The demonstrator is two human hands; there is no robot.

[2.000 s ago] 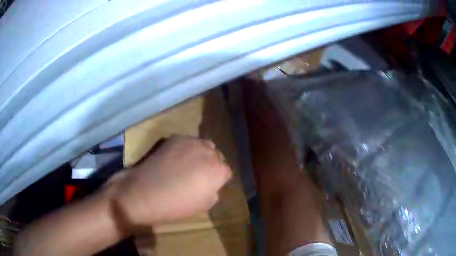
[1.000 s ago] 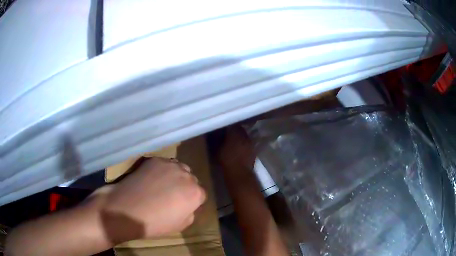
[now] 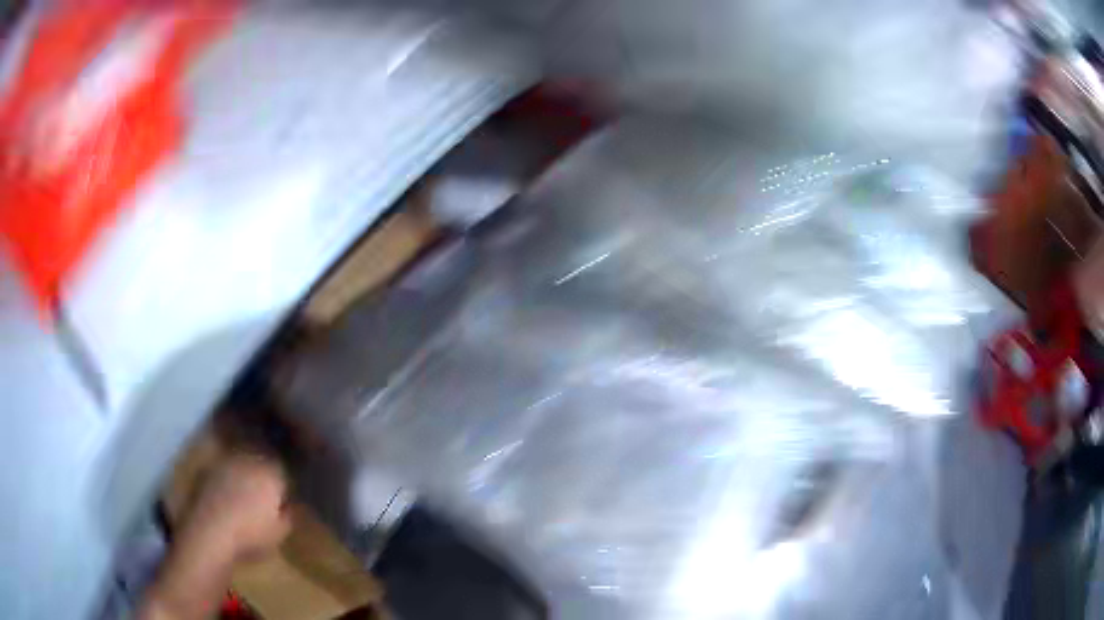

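Note:
The frame is strongly blurred. My left hand [image 3: 240,506] is small at the lower left, its fingers curled over a brown cardboard flap [image 3: 312,569] below the bench edge; the fingertips are hidden. A large clear plastic bag [image 3: 654,315] fills the middle, crinkled and shiny. What lies under it cannot be told. My right hand is not in view.
The pale bench edge [image 3: 242,242] crosses the upper left, with a blurred red-orange thing [image 3: 91,133] on it. More brown cardboard [image 3: 369,260] shows beneath the edge. A dark panel [image 3: 454,569] is at the bottom. A red object [image 3: 1023,388] is at the right.
The view has swung to the right, so the plastic bag now fills the middle. My left hand shows smaller and farther left, still at the cardboard. My right hand has left the picture.

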